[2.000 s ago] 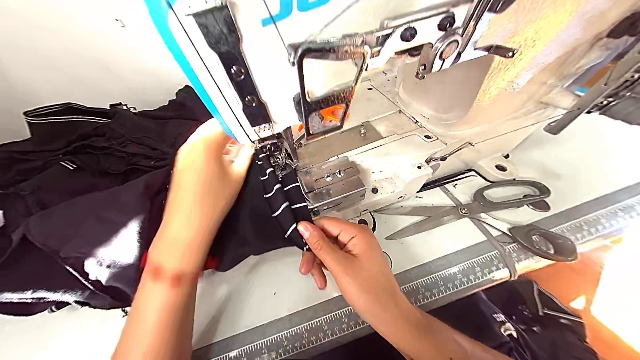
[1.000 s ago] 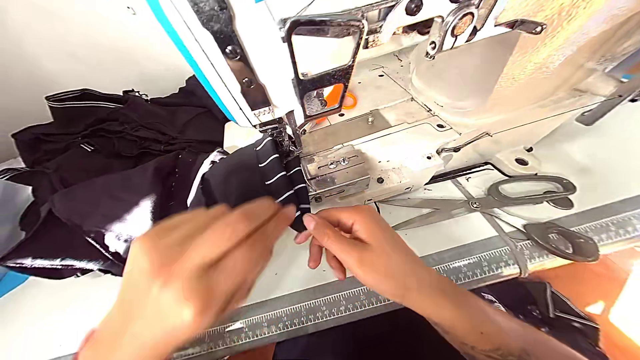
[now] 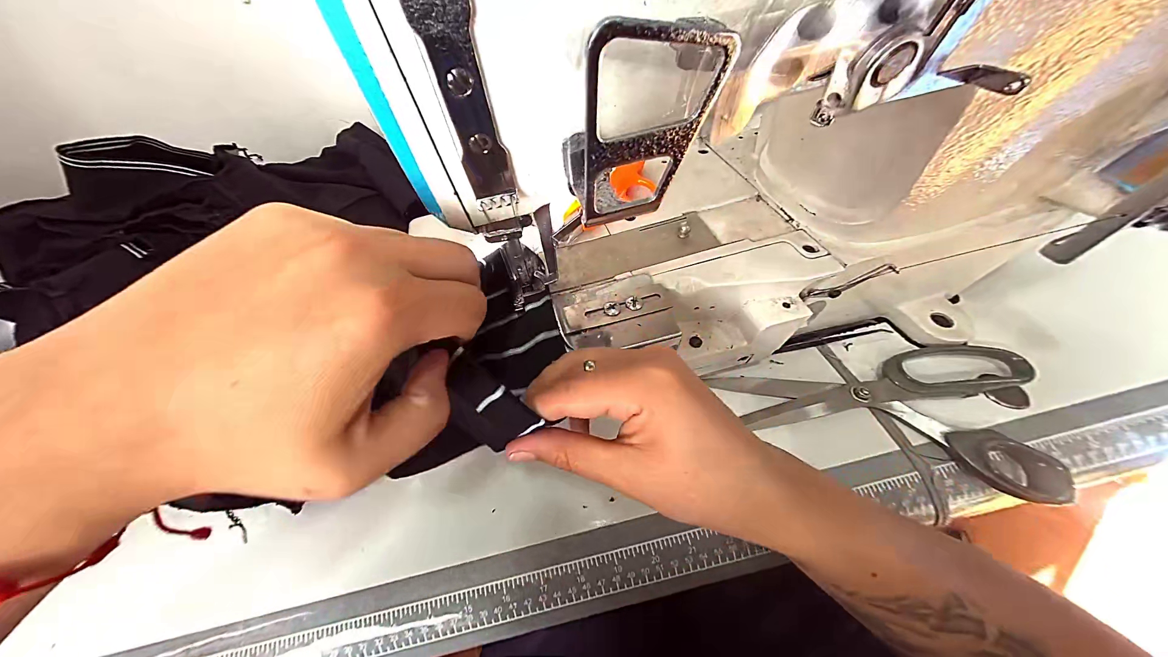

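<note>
A black fabric band with white stripes (image 3: 525,342) runs under the presser foot (image 3: 522,272) of a sewing machine (image 3: 730,274). My left hand (image 3: 338,356) grips the cloth left of the foot, fingers curled and the thumb beneath. My right hand (image 3: 630,420) pinches the folded near end of the band between thumb and forefinger, just in front of the machine's bed. Part of the cloth is hidden behind my left hand.
Dark garments (image 3: 301,182) lie heaped behind my left hand. Metal scissors (image 3: 862,392) rest right of my right hand, partly over a long metal ruler (image 3: 566,584) along the table's front edge. A hinged metal-framed guard (image 3: 662,128) stands beside the needle area.
My left hand has moved from beside the presser foot, first toward me, and now back onto the cloth. My right hand stays at the band's near end. The view has come closer.
</note>
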